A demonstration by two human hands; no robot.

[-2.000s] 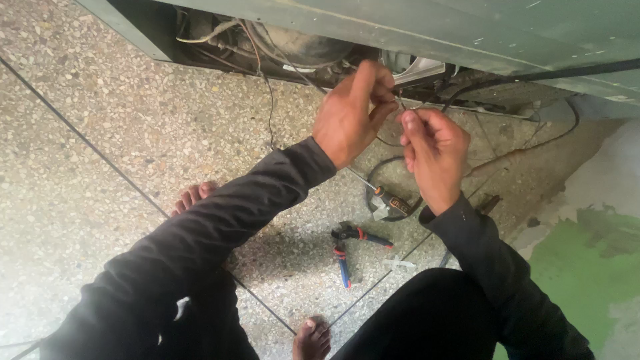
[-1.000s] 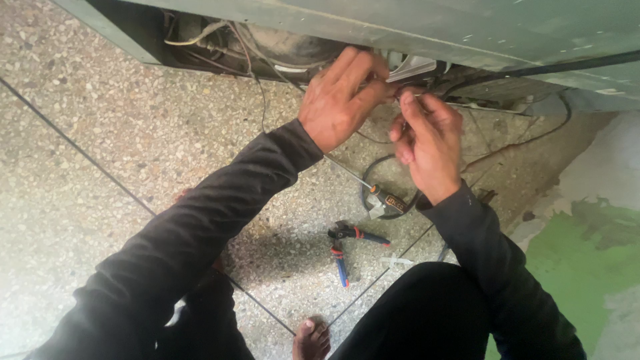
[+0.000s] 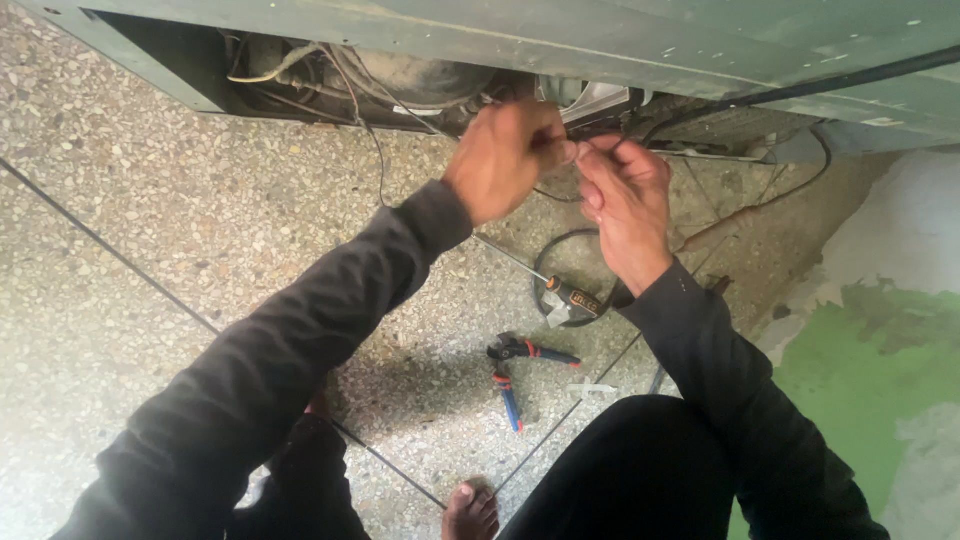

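Note:
My left hand [image 3: 510,154] and my right hand [image 3: 626,199] meet fingertip to fingertip in front of the open bottom bay of a metal appliance cabinet [image 3: 465,37]. Thin wire seems pinched between them, though the fingers hide most of it. Behind my left hand sits a dusty rounded compressor [image 3: 420,79] with loose wires [image 3: 349,82] beside it. A black cable [image 3: 780,94] runs from the bay across the cabinet to the right. Below my hands, a screwdriver [image 3: 574,298] with a black and orange handle lies on the floor, across a loop of black cable [image 3: 541,259].
Pliers with blue and red handles [image 3: 510,390] lie spread on the speckled stone floor [image 3: 225,195]. A strip of white material [image 3: 592,388] is beside them. My bare foot [image 3: 470,510] is at the bottom. A wall with peeling green paint [image 3: 862,375] stands at right.
Both hands stay close together at the bay while their fingers shift; my left hand's wrist and finger pose has turned slightly. The screwdriver and pliers have not moved.

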